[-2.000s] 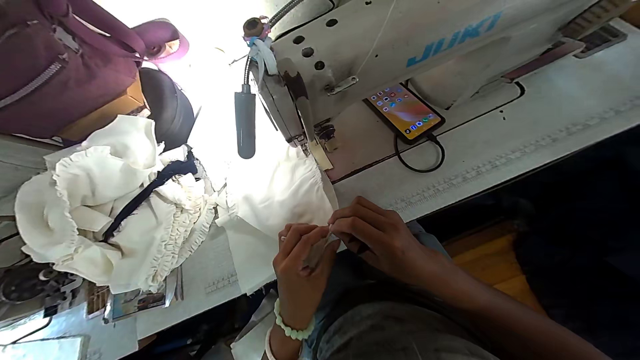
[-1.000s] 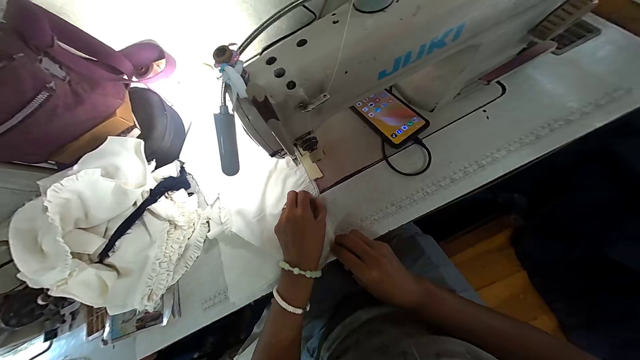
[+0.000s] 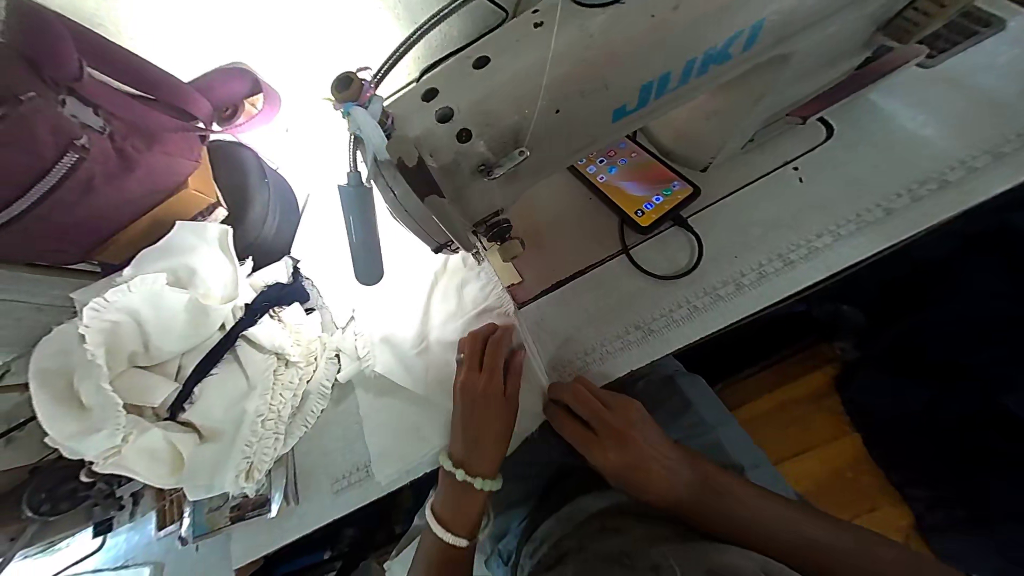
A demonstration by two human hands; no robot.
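White fabric lies on the table, its upper corner beneath the presser foot of a Juki sewing machine. My left hand, with a beaded bracelet and a white band at the wrist, rests flat on the fabric close to its right edge, fingers pointing at the machine. At the table's front edge, my right hand pinches the lower part of the fabric's edge between thumb and fingers. The edge runs in a straight line from the presser foot to that pinch.
Gathered white ruffled cloth with a dark blue strip is heaped at left. Behind it stand a purple bag and a dark rounded object. A grey lamp hangs near the needle. A phone with a black cable lies under the machine arm.
Two seconds ago both hands were together at the fabric's lower edge. My left hand has since gone onto the fabric nearer the machine; my right has stayed by the table's front edge.
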